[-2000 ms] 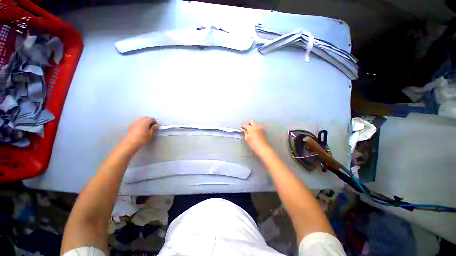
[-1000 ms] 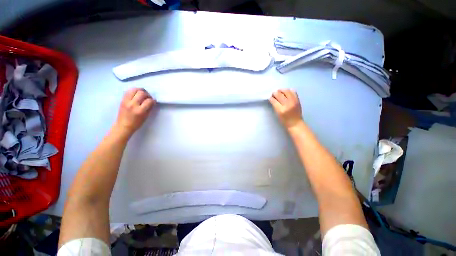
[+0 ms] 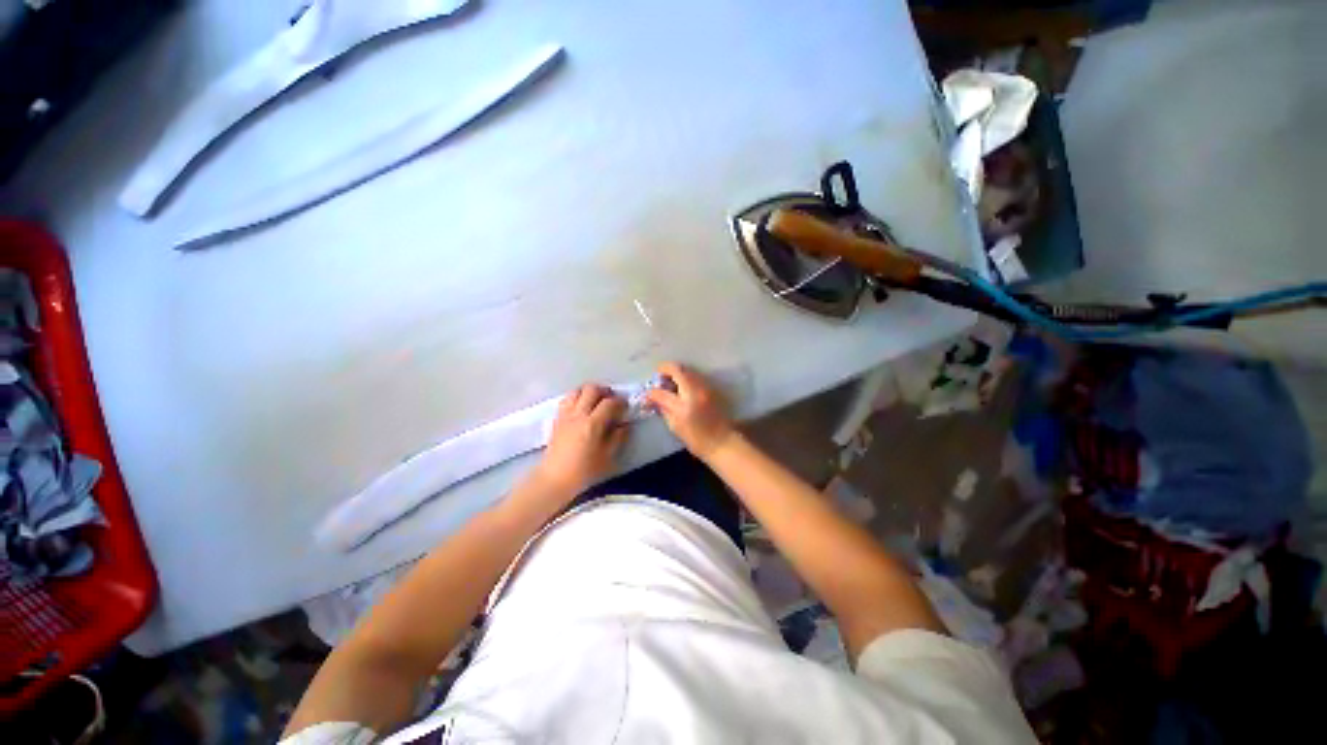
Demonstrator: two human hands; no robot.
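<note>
A pale curved band piece (image 3: 451, 463) lies along the table's front edge. My left hand (image 3: 587, 428) rests on it near its right part, fingers bent on the cloth. My right hand (image 3: 690, 408) pinches the cloth near the band's right end, close beside my left hand. A slim band with a dark edge line (image 3: 379, 157) lies alone farther up the table. The steam iron (image 3: 818, 251) stands to the right of my hands, untouched, its handle toward the hose.
A stack of wider bands (image 3: 262, 80) lies at the far left. A red plastic basket (image 3: 105, 480) with cut pieces (image 3: 44, 466) is at the left. The blue hose (image 3: 1106, 328) runs right from the iron. A white rag (image 3: 993, 109) hangs by the right table edge.
My hands have let go of the slim band at the far side and come back to the band at the front edge. The view has turned and the iron shows again.
</note>
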